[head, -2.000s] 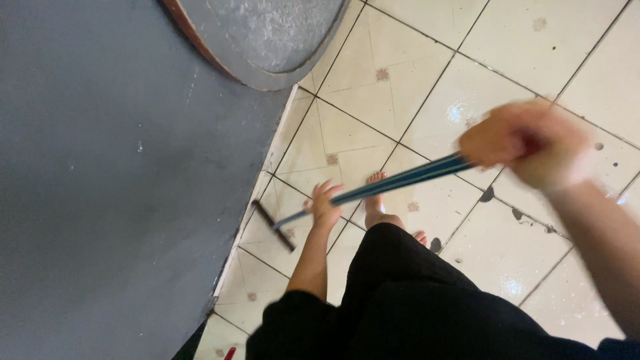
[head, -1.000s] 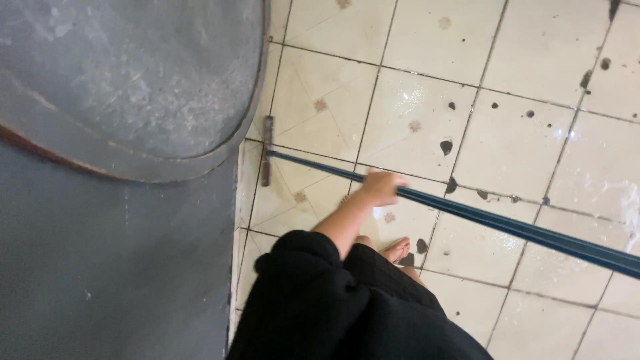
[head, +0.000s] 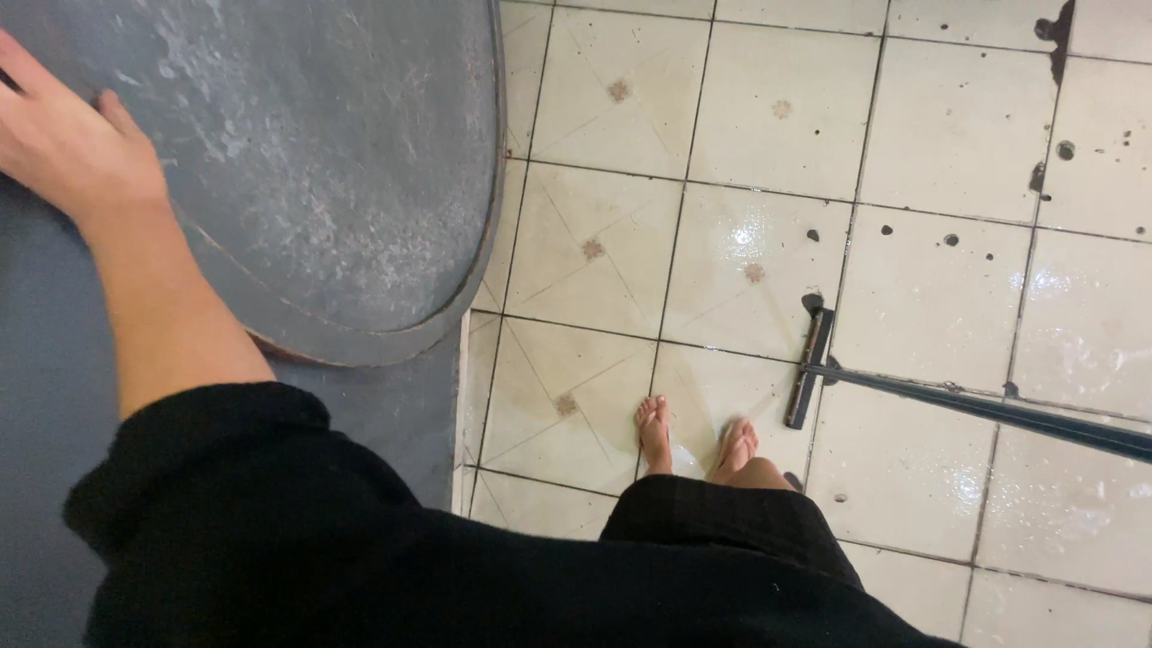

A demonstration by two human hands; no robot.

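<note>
My left hand (head: pixel 76 144) lies with its fingers apart over the rim area of a round grey basin-like surface (head: pixel 360 162) at the upper left; nothing shows in it, and its fingertips are cut off by the frame's edge. A floor squeegee (head: pixel 809 369) with a dark head rests on the wet tiles, right of my bare feet. Its dark blue-green handle (head: pixel 1035 417) runs out past the right edge of the view. My right hand is outside the picture, so its hold on the handle cannot be seen.
Cream floor tiles (head: pixel 594 270) with dark joints carry wet patches, dark spots and chipped places. A grey panel (head: pixel 387 414) borders the floor on the left, below the round surface. My bare feet (head: pixel 655 427) stand between this panel and the squeegee.
My left hand has let go of the squeegee's handle and moved left to the round grey surface. The squeegee's head has moved right, away from the grey panel's edge.
</note>
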